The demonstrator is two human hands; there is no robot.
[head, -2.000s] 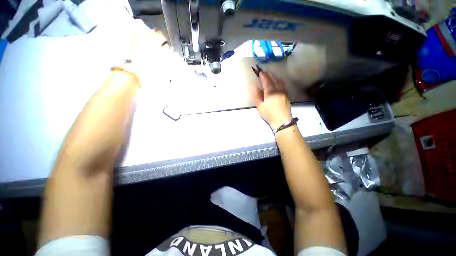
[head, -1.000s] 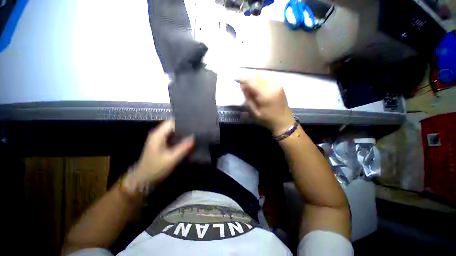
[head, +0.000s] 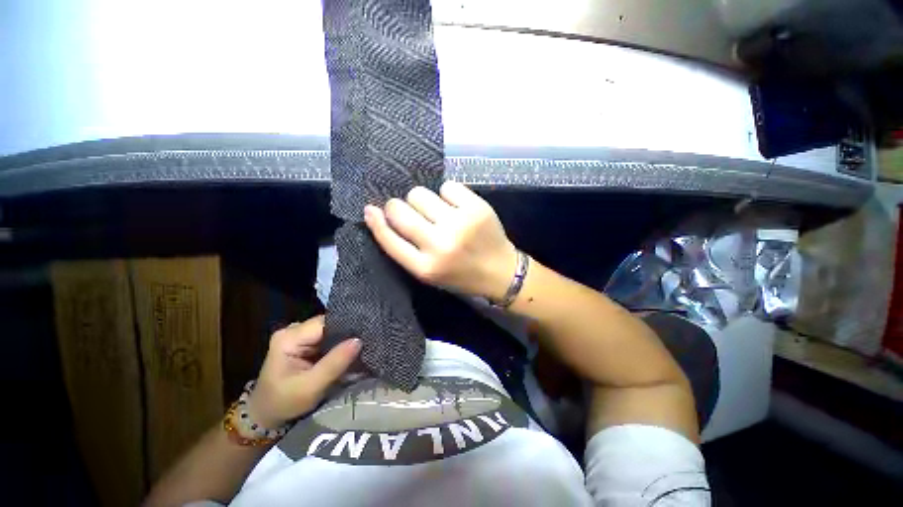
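A dark patterned fabric piece (head: 386, 99) lies over the white table (head: 198, 74) and hangs past its front edge. Below it, a second dark section (head: 376, 297) hangs to the lap; whether the two are joined is hidden by my fingers. My right hand (head: 446, 233) grips the fabric just below the table edge, thumb and fingers on it. My left hand (head: 307, 366) pinches the lower section near its bottom left side. The needle area is out of view.
A marked scale strip (head: 238, 166) runs along the table's front edge. Part of the beige machine bed (head: 634, 20) shows at the top. A dark flat object (head: 807, 114) lies at the right. Cardboard boxes (head: 178, 356) stand below left, and silver wrapped items (head: 693, 277) lie below right.
The view has tipped down towards the lap. My right hand has moved onto the fabric and taken hold. My left hand has moved down to the lower section. The blue scissors are out of view.
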